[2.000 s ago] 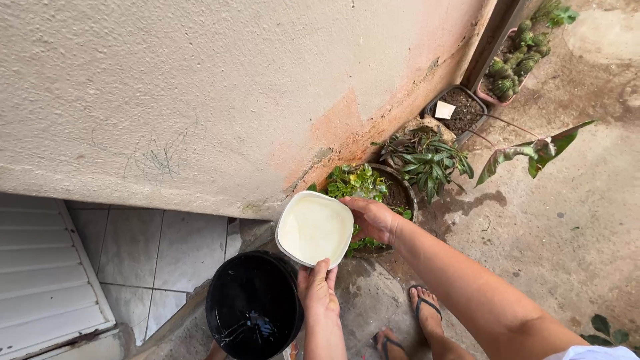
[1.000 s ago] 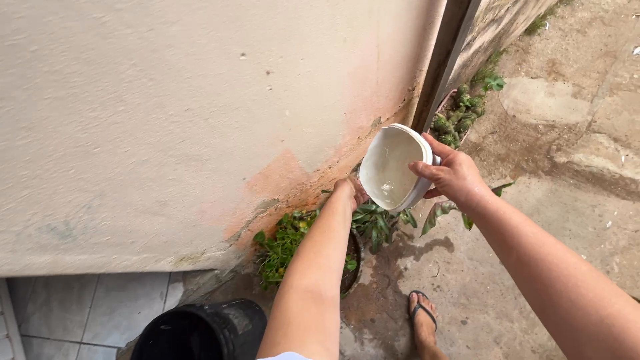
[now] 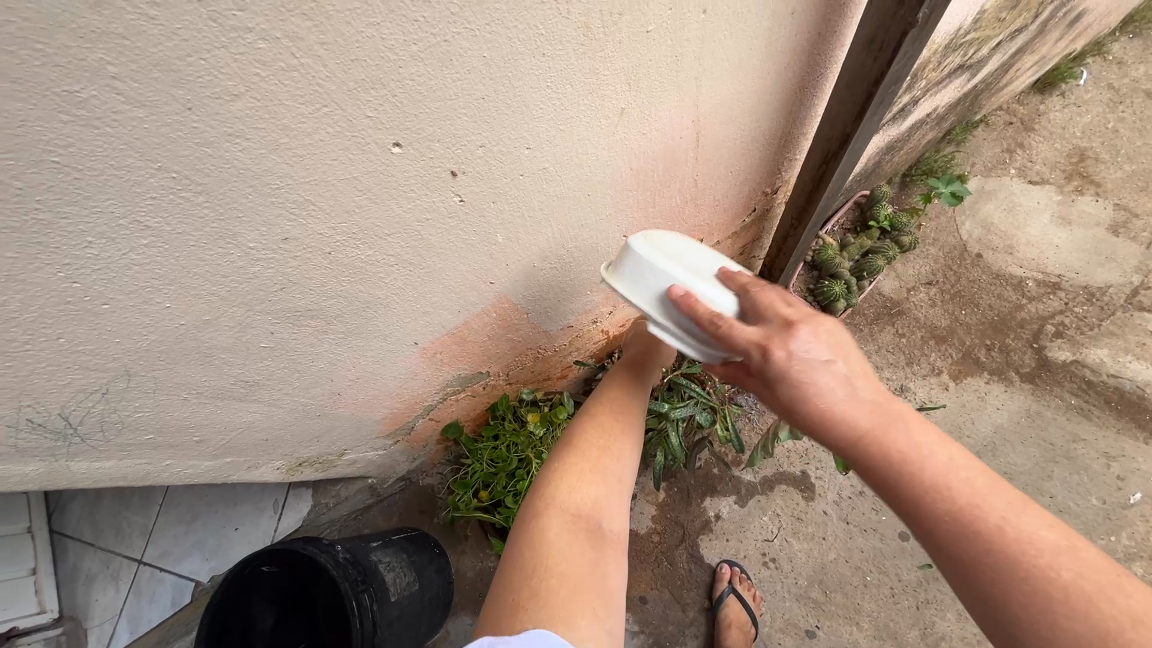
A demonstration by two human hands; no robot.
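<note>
My right hand [image 3: 783,346] grips a white plastic container [image 3: 679,279], tipped so that its outer base faces up and its opening faces down. Beneath its rim, my left hand [image 3: 648,346] reaches toward the long-leaved plant [image 3: 688,414]; its fingers are hidden by the container, so whether it holds anything does not show. A bushy green plant [image 3: 508,450] grows beside my left forearm. At the lower left stands a black plastic bucket [image 3: 405,576], its inside dark.
A textured wall [image 3: 360,225] rises behind the plants and ends at a brown post [image 3: 850,135]. Cacti in a planter [image 3: 864,256] sit beyond the post. White floor tiles [image 3: 216,522] lie at the lower left, and a sandalled foot [image 3: 736,598] rests on wet-patched concrete.
The container, held upright in both hands two seconds ago with whitish contents or a whitish inside, has been turned over in my right hand. My left hand has let go of its rim and moved under it.
</note>
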